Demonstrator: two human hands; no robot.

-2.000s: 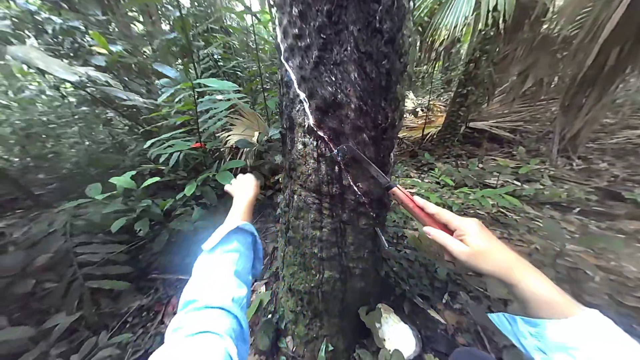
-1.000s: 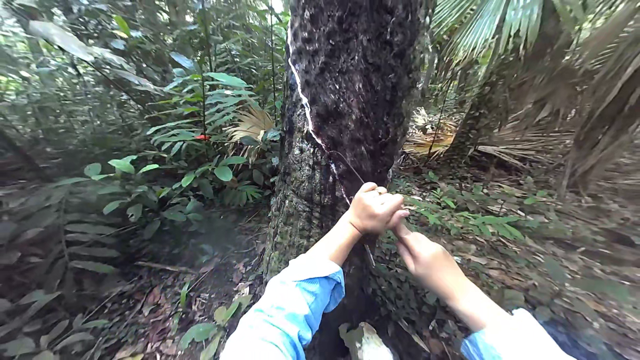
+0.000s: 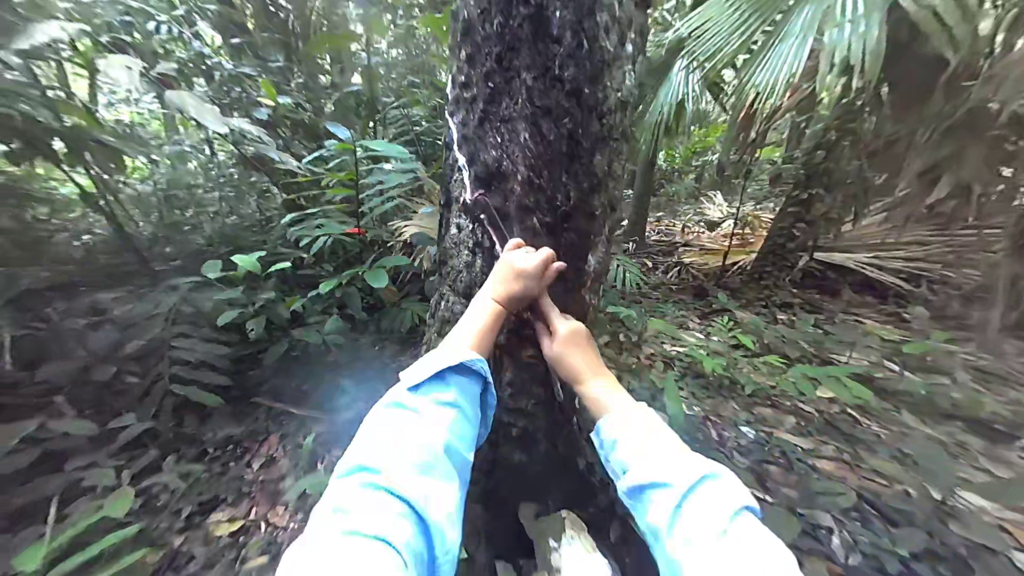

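Observation:
A dark tree trunk (image 3: 544,104) stands upright in front of me. Down its left side runs a slanting groove (image 3: 460,156) lined with white sap. Against the bark, my left hand (image 3: 522,276) is closed around the tapping knife, with the thin metal blade (image 3: 494,216) showing above it toward the groove. Just below and to the right, my right hand (image 3: 566,344) is closed at the lower part of the same knife, whose handle is mostly hidden by my fingers. A thin pale strip hangs on the bark under my hands.
A whitish lump (image 3: 564,544) lies at the trunk's foot. Leafy plants (image 3: 376,272) with a small red spot grow to the left. Palm fronds (image 3: 768,48) hang at the upper right, and dry fronds (image 3: 872,256) lie behind. Leaf litter covers the ground.
Two seconds ago only my right hand held the red-handled knife, and my left hand was off to the trunk's left. My left hand has since come over and closed on the knife above my right.

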